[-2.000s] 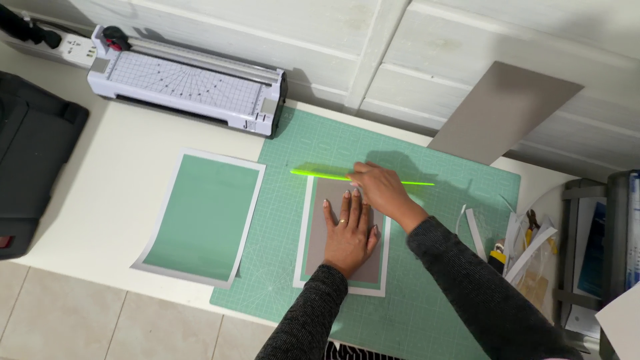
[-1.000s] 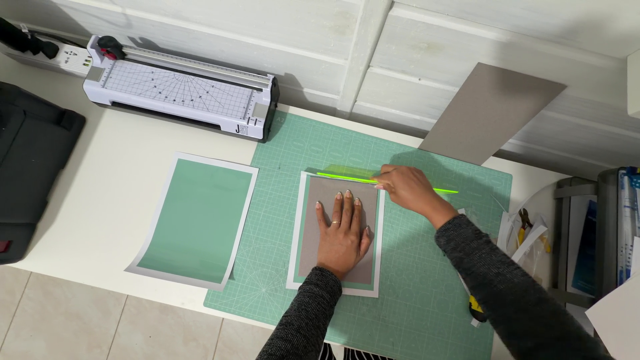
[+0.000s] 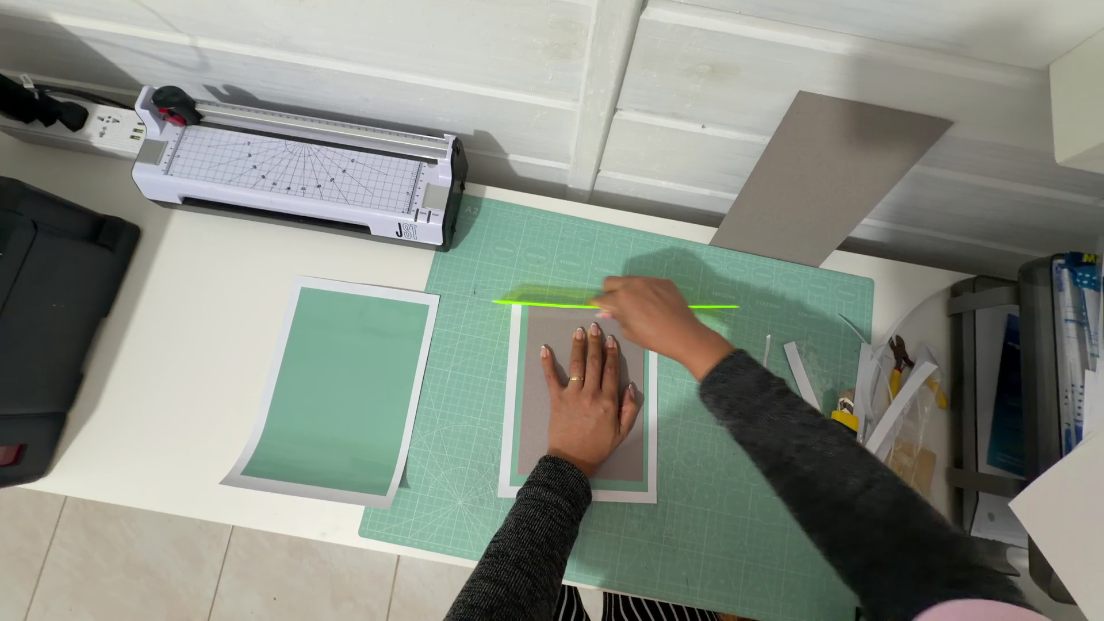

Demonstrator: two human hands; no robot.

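Note:
My left hand (image 3: pixel 591 405) lies flat, fingers spread, on a grey-brown board (image 3: pixel 535 431). That board rests on a green sheet with a white border (image 3: pixel 651 431), on a green cutting mat (image 3: pixel 466 414). Across the sheet's top edge lies a bright green translucent ruler (image 3: pixel 552 297), seen nearly edge-on. My right hand (image 3: pixel 647 315) is closed around the ruler's middle; its fingertips are partly hidden. A second white-bordered green sheet (image 3: pixel 345 397), its lower corners lifted a little, lies to the left, just short of the mat's edge.
A white paper trimmer (image 3: pixel 293 172) stands at the back left, beside a power strip (image 3: pixel 108 129). A black case (image 3: pixel 52 328) is at far left. Another grey board (image 3: pixel 832 177) leans on the wall. Paper strips (image 3: pixel 802 375), yellow-handled pliers (image 3: pixel 899 366) and file holders (image 3: pixel 992 414) are at right.
My right hand has moved left along the sheet's top edge since a second ago, and the green ruler with it. My left hand stays on the board.

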